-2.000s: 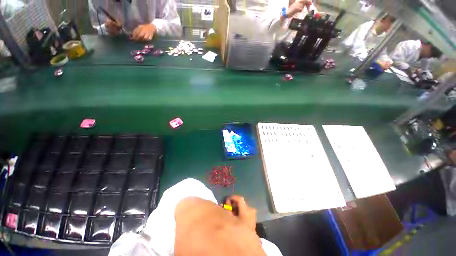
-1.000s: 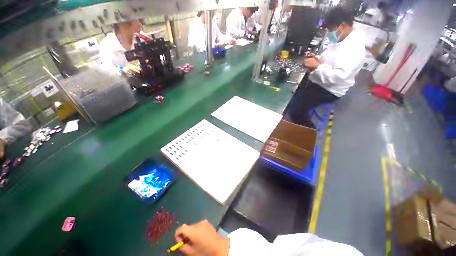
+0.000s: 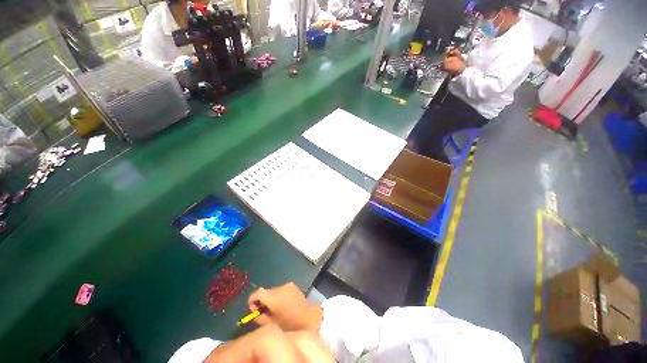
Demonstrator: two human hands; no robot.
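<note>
My right hand point(image 3: 284, 306) is at the bottom centre, its fingers closed around a yellow hand tool point(image 3: 249, 317) whose tip points left. My left hand point(image 3: 273, 347) is at the bottom edge, partly cut off, in front of the right wrist; its fingers and anything in it cannot be made out. A loose pile of small red parts point(image 3: 227, 286) lies just left of the tool. A pink housing point(image 3: 85, 293) lies alone on the green mat at the lower left.
A dark-blue parts box point(image 3: 211, 225) holds shiny blue and white pieces. A white parts tray point(image 3: 301, 202) and second parts tray point(image 3: 355, 144) lie beyond. At right are a black bin point(image 3: 383, 259), a cardboard carton point(image 3: 415, 186) in a blue crate, and a seated person point(image 3: 493, 67).
The view has swung right since the first frame, and the blister tray is mostly gone from it. My left hand has come into view beside the right since the second frame.
</note>
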